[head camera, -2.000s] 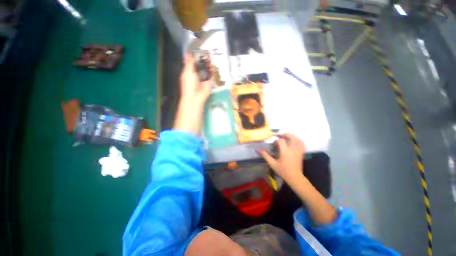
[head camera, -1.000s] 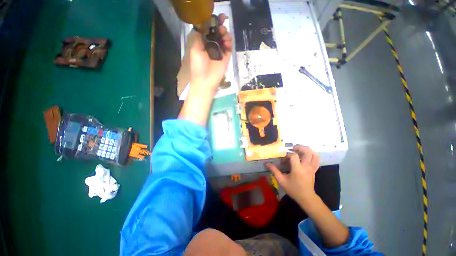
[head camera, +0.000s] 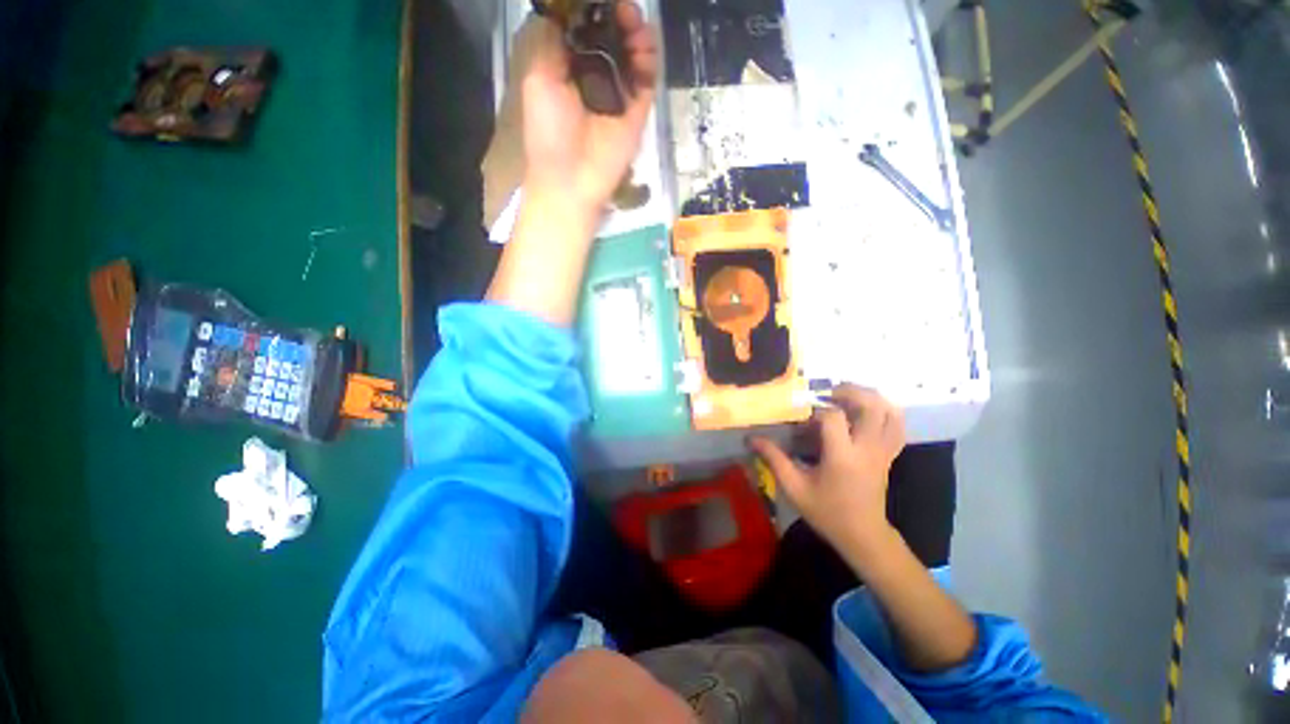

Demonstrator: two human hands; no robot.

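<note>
My left hand (head camera: 573, 135) is at the top of the view, palm up, holding a dark brown piece (head camera: 600, 71) with a rounded outline; its far end is partly cut off by the frame. My right hand (head camera: 849, 460) rests at the front edge of the white machine top, its fingertips by the lower right corner of the orange fixture (head camera: 747, 406); whether they pinch something small is unclear. The fixture shows a dark recess with a round orange centre (head camera: 736, 300). The teal plate (head camera: 647, 403) lies flat to its left.
A hex key or thin tool (head camera: 908, 187) lies on the machine top (head camera: 891, 311). On the green mat (head camera: 283, 622) are a brown fixture block (head camera: 191, 96), a handheld terminal (head camera: 234, 365) in a clear sleeve and a crumpled white wipe (head camera: 266, 495). A red stool (head camera: 707, 538) is below the machine's edge.
My left hand has moved farther forward over the machine top with the dark piece, its palm turning up. My right hand stays by the fixture corner. The view has shifted slightly.
</note>
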